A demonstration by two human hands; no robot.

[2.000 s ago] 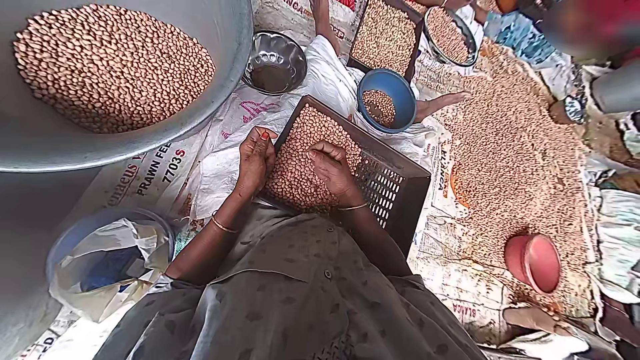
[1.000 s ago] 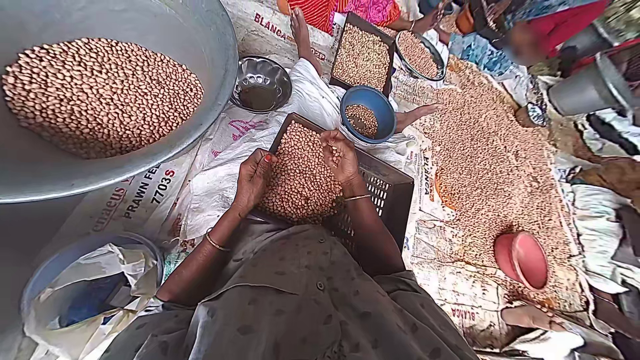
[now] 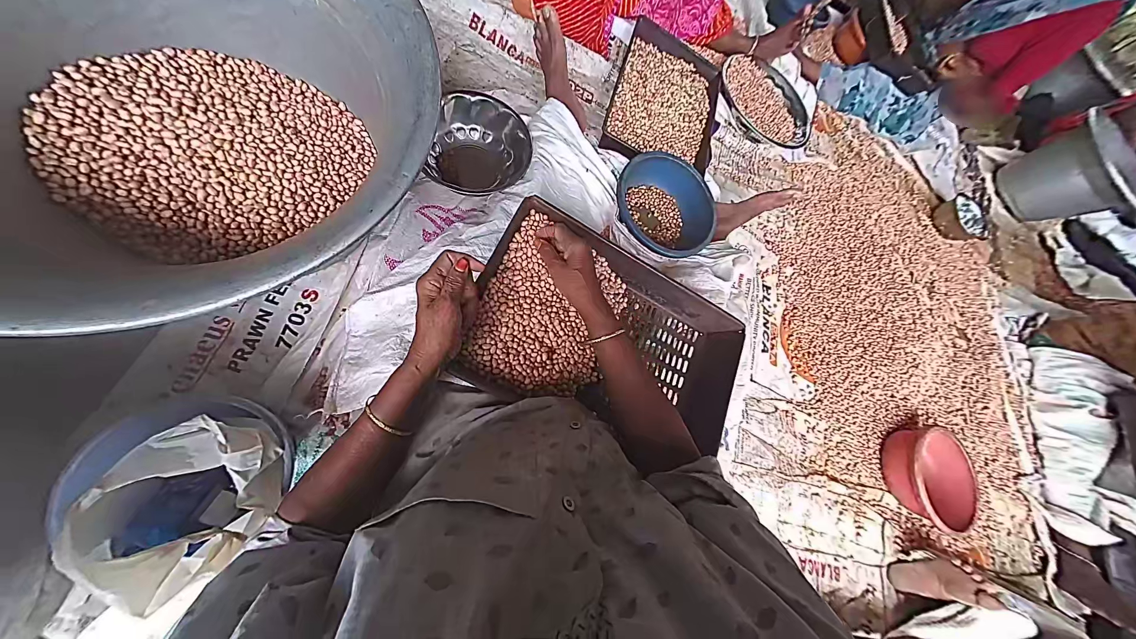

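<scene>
A dark plastic crate [image 3: 710, 355] with a slotted bottom lies before my lap, its left part covered by a heap of nuts or beans [image 3: 532, 311]. At the crate's left rim is my left hand [image 3: 446, 297], fingers curled; whether it holds anything is hidden. Over the upper part of the heap, my right hand [image 3: 568, 262] has its fingertips bent down at the pieces, and what lies between them is too small to tell. Bangles circle both wrists. Just beyond the crate stands a blue bowl [image 3: 701, 191] with some of the same pieces inside.
A large metal basin [image 3: 390, 186] holding a big heap is at upper left, beside a steel bowl [image 3: 510, 142]. Lower left stands a lined bucket [image 3: 275, 435]. Farther off are a filled tray [image 3: 612, 138], co-workers' feet and hands, spread-out pieces [image 3: 887, 311] and a red tub [image 3: 945, 479].
My right hand has moved from above the heap's right side down to its upper part. My left hand stays near the crate's left rim.
</scene>
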